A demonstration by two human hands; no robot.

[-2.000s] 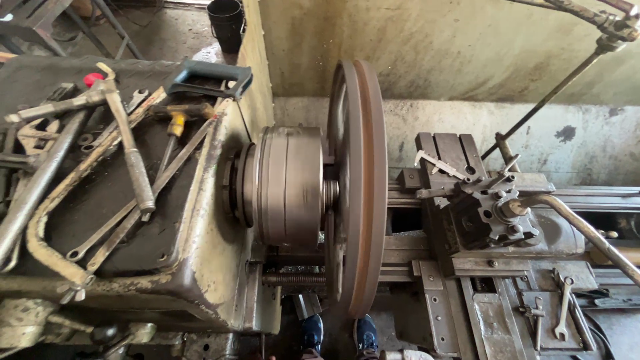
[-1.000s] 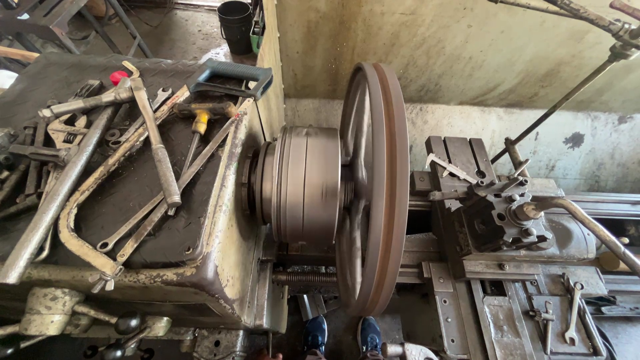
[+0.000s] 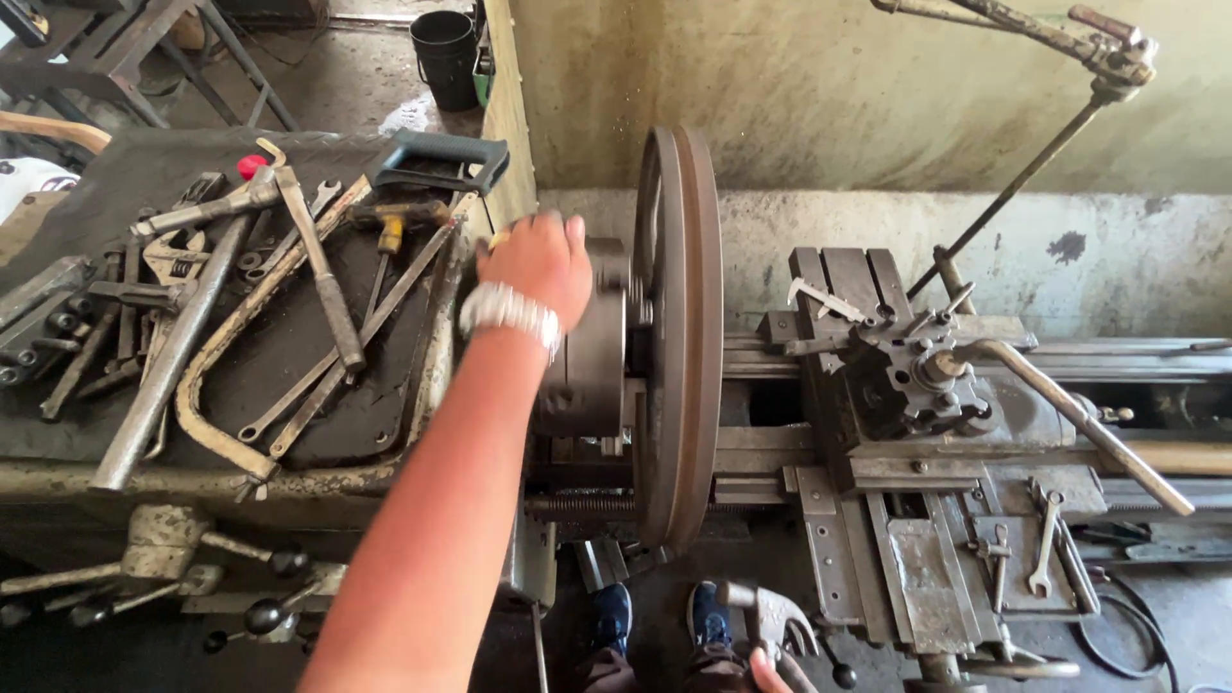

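Note:
My left hand (image 3: 541,265), with a pale bracelet at the wrist, reaches over the lathe chuck (image 3: 592,356) and rests on or just above its top; its fingertips are partly hidden. At the chuck's right side stands a large grooved pulley wheel (image 3: 683,337), upright. My right hand (image 3: 765,671) shows at the bottom edge, closed around the handle of a claw hammer (image 3: 765,616), whose head points up. To the right, the tool post (image 3: 919,375) sits on the carriage with a vernier caliper (image 3: 826,300) behind it.
Wrenches, a hacksaw (image 3: 438,159), a large C-shaped frame (image 3: 197,385) and a hammer-like steel tool (image 3: 183,337) lie on the headstock cover (image 3: 375,423). Control levers (image 3: 168,549) jut out below. A combination wrench (image 3: 1047,544) lies on the carriage. A black bucket (image 3: 445,60) stands behind.
My left hand and forearm have come into view over the chuck. More of the claw hammer shows at the bottom, with my right hand on it. The chuck surface now looks sharper than before.

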